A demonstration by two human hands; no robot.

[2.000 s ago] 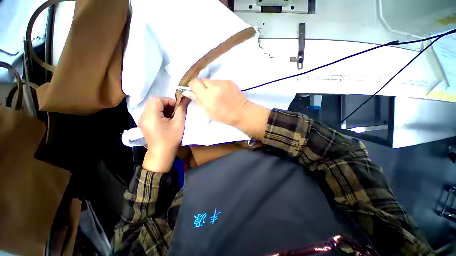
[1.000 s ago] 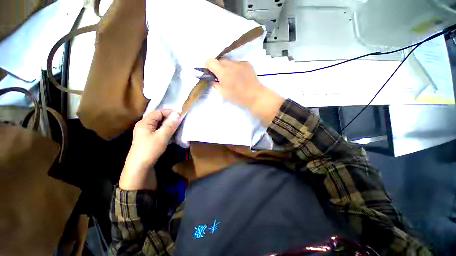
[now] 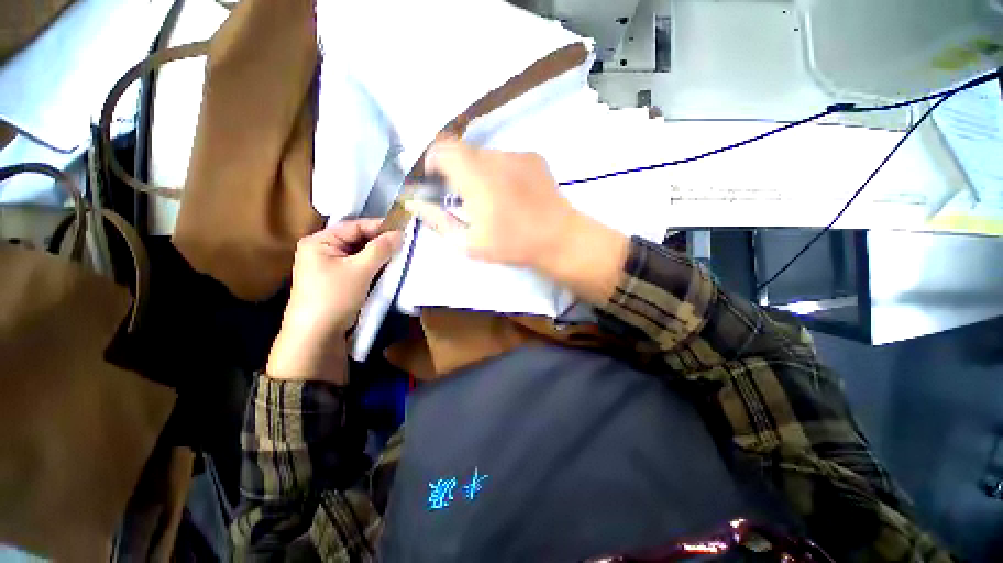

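Note:
The bag body lies with its white backing side up over the table edge and my lap, with brown material below it. A narrow brown edge strip curves across the white. My left hand pinches the strip's lower end between thumb and fingers. My right hand is blurred and holds small dark metal snips beside the strip, close to my left fingertips. The blades are too blurred to tell whether they are open.
Brown bag pieces with thin straps hang at the left, and another brown panel lies beside the white backing. The machine bed is at the top right. A dark cord crosses the table. Paper lies at the far right.
My right hand has turned and moved down with the snips, nearer my left hand. The white backing's lower left edge now hangs as a narrow fold below my left fingers.

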